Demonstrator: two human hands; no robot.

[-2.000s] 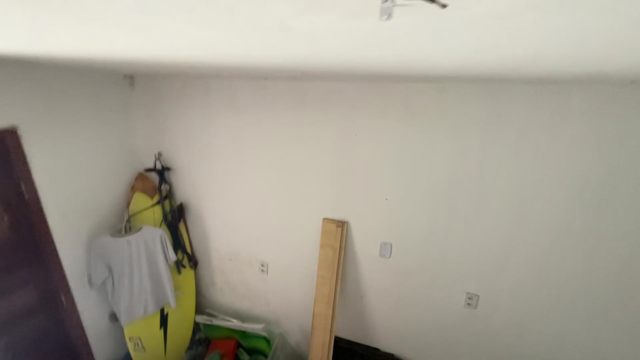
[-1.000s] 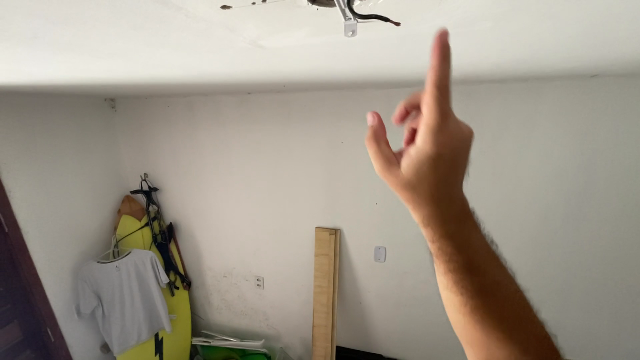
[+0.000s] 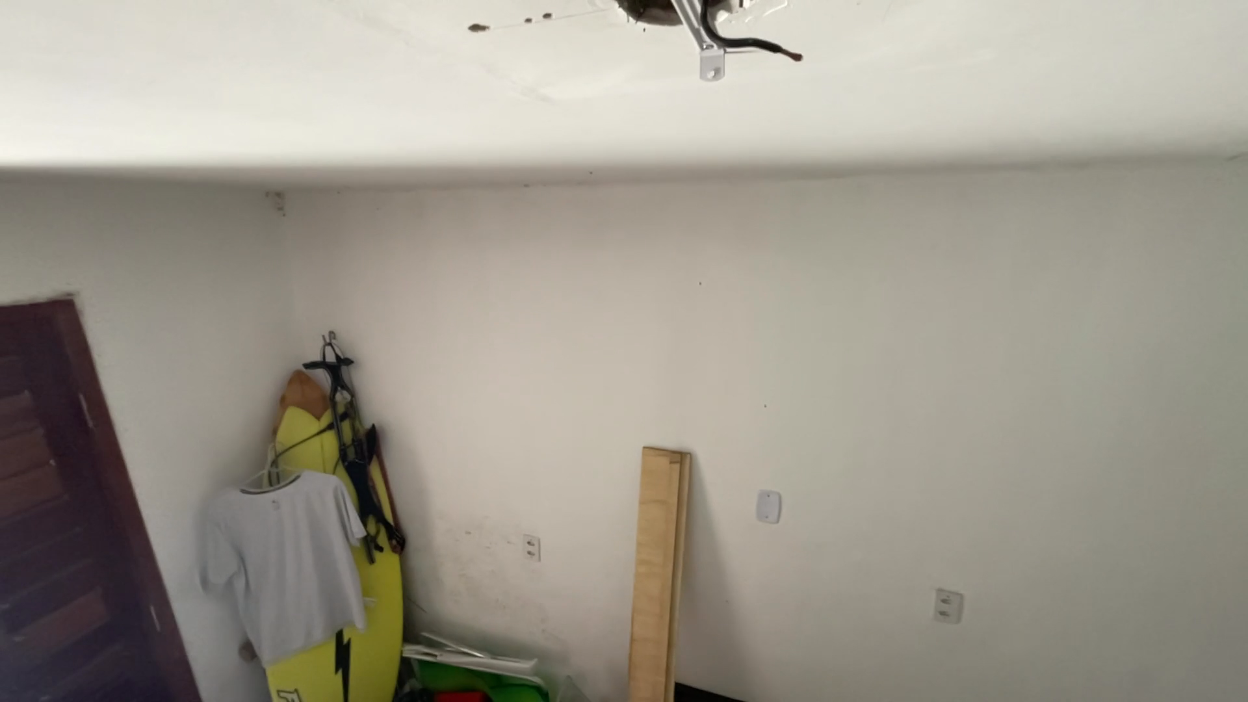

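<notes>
Neither my left hand nor my right hand shows in the head view. At the top, a metal bracket (image 3: 713, 60) with a screw hole hangs from a dark round opening (image 3: 651, 10) in the ceiling. A black electrical cable (image 3: 749, 43) comes down beside the bracket and bends right, its end reddish-brown. The top of the opening is cut off by the edge of the view.
A yellow surfboard (image 3: 386, 614) leans in the corner behind a grey T-shirt (image 3: 292, 565) on a hanger. Wooden boards (image 3: 655, 575) lean on the wall near a switch plate (image 3: 768, 506) and outlets (image 3: 948, 605). A dark wooden door (image 3: 58, 526) is at left.
A raised hand with its index finger pointing up, seen at the right one second ago, has left the view. The bracket and cable hang as before.
</notes>
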